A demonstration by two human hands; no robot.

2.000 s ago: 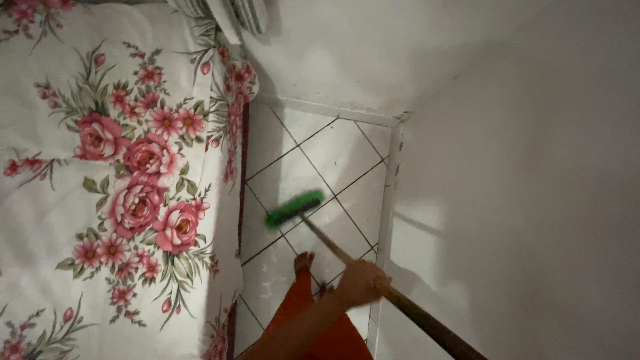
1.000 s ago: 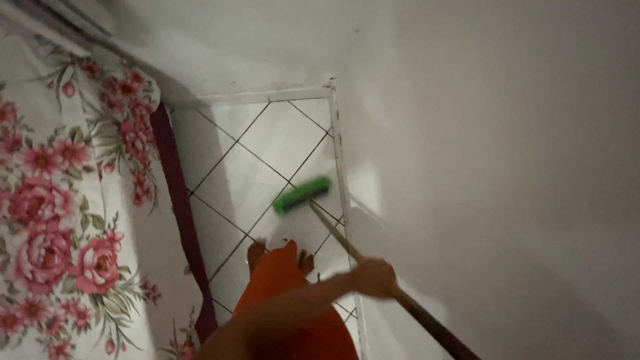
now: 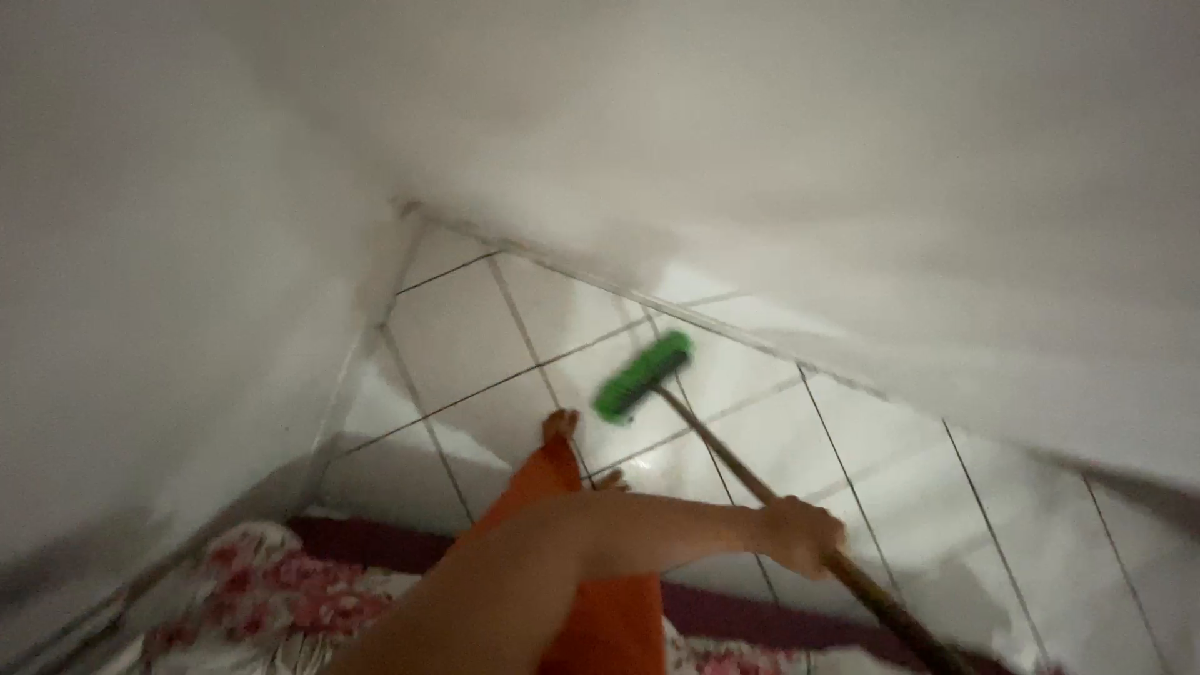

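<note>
My left hand is closed around the wooden handle of a broom, with the forearm crossing in front of an orange garment. The broom's green bristled head is tilted over the white tiled floor, close to the wall base and just beyond my bare feet. Blur hides whether the bristles touch the tiles. From my left hand the handle runs down to the lower right and out of the picture. My right hand is out of view.
White walls meet at a corner behind the floor, with a narrow baseboard along the tiles. At the lower left is a bed with a floral cover and a purple lower edge.
The view has turned a lot; the bed now lies along the bottom rather than the left side. My left hand keeps its hold on the handle, and the broom head is at another part of the floor.
</note>
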